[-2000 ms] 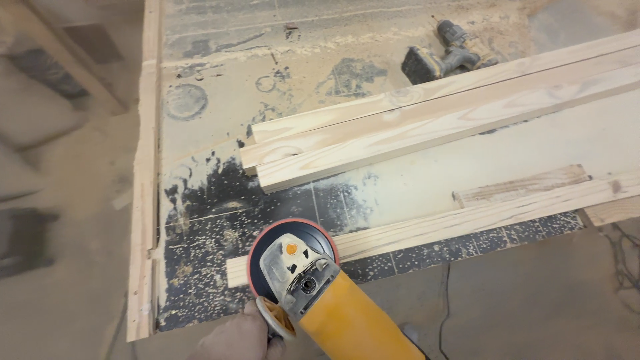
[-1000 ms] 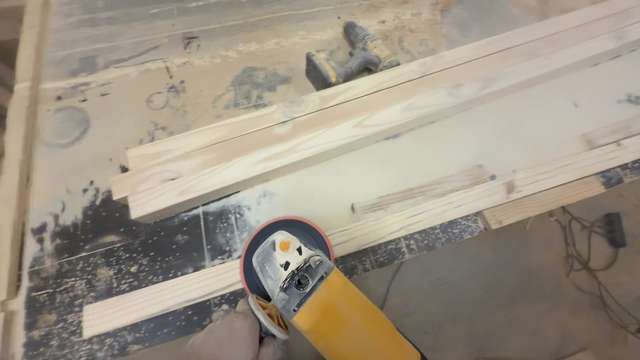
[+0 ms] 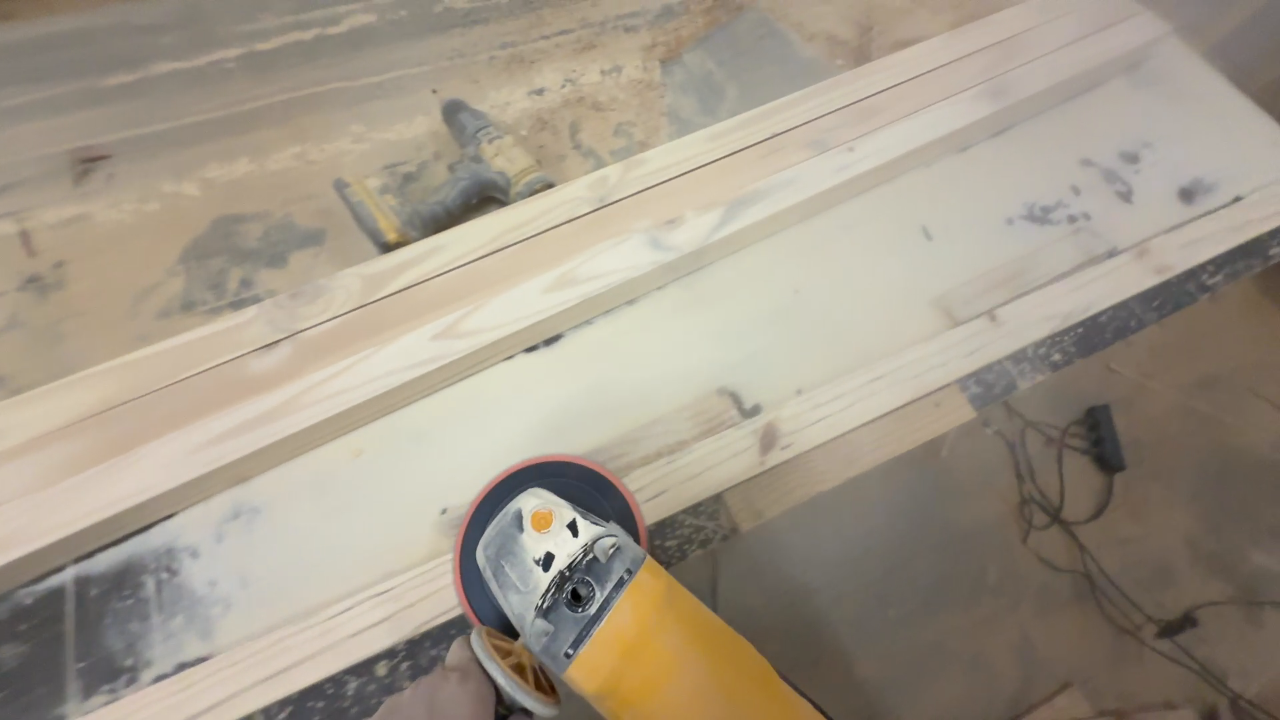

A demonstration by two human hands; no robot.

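Observation:
An angle grinder with a yellow body and a round, red-edged sanding disc lies over the narrow wooden board at the table's near edge. My left hand is at the bottom, closed around the grinder's side handle, and only part of it shows. My right hand is out of the frame, as is the rear of the grinder. Beyond the disc, several long planed boards lie side by side across the table.
A dusty cordless drill lies behind the long boards. The worktable is coated in sawdust. On the floor at the right are a black power strip and tangled cables.
The view has shifted right along the boards. The grinder, with my left hand on its side handle, has moved right along the near board.

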